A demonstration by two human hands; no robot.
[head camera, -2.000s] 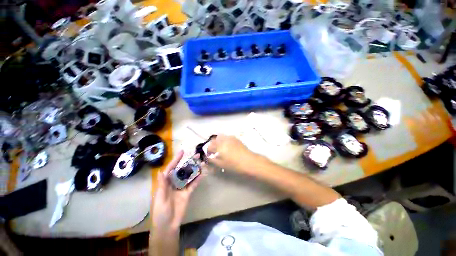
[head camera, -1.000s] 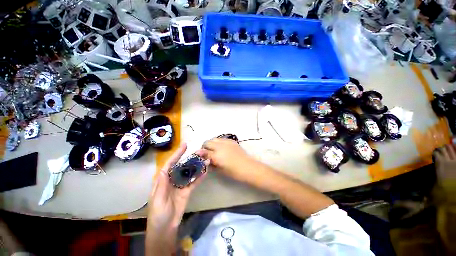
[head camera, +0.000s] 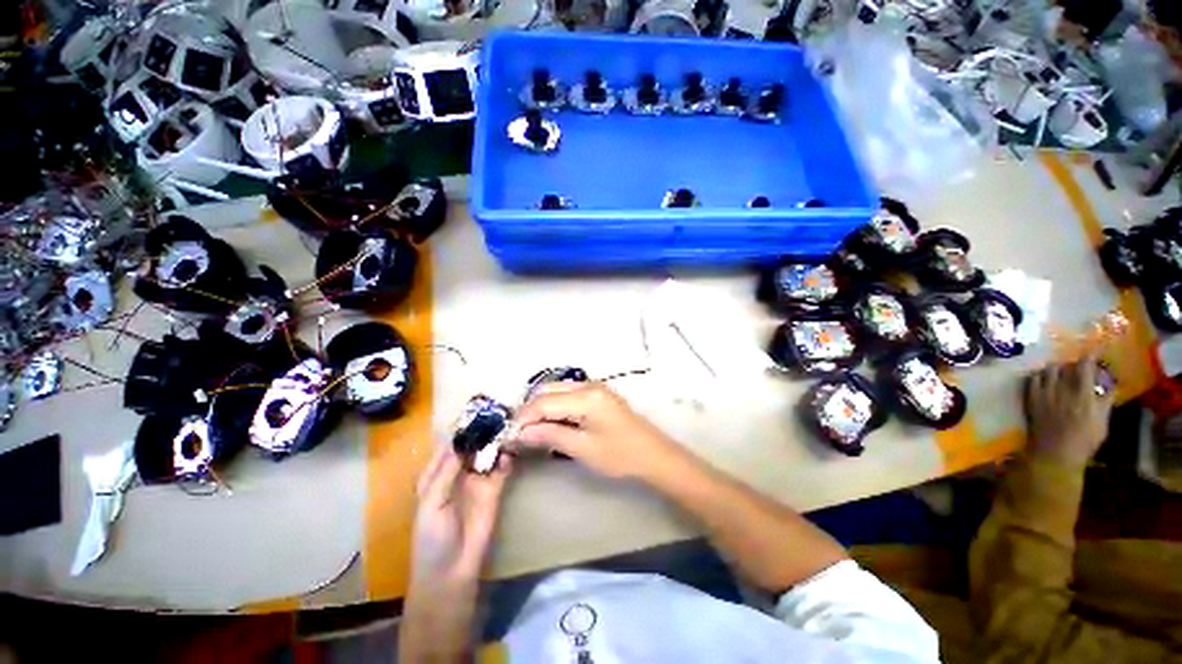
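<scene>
My left hand (head camera: 454, 512) holds a small black module on a silver-white base (head camera: 482, 432) upright in its fingertips, above the bench near its front edge. My right hand (head camera: 583, 426) has its fingertips at the module's right side, touching it or its leads. A black housing (head camera: 555, 379) lies just behind my right hand, partly hidden by it; whether the hand also touches it I cannot tell. A thin dark wire (head camera: 620, 375) runs right from this housing.
A blue bin (head camera: 674, 234) with modules stands behind my hands. Waiting housings (head camera: 370, 370) with orange wires are heaped left. Filled units (head camera: 845, 411) cluster right. A white sheet (head camera: 694, 331) lies before the bin. Another person's hand (head camera: 1069, 409) rests at the right bench edge.
The module in my left hand has turned from facing up to a more edge-on tilt. My right hand is still beside it. The other person's hand and sleeve have come further into view at right.
</scene>
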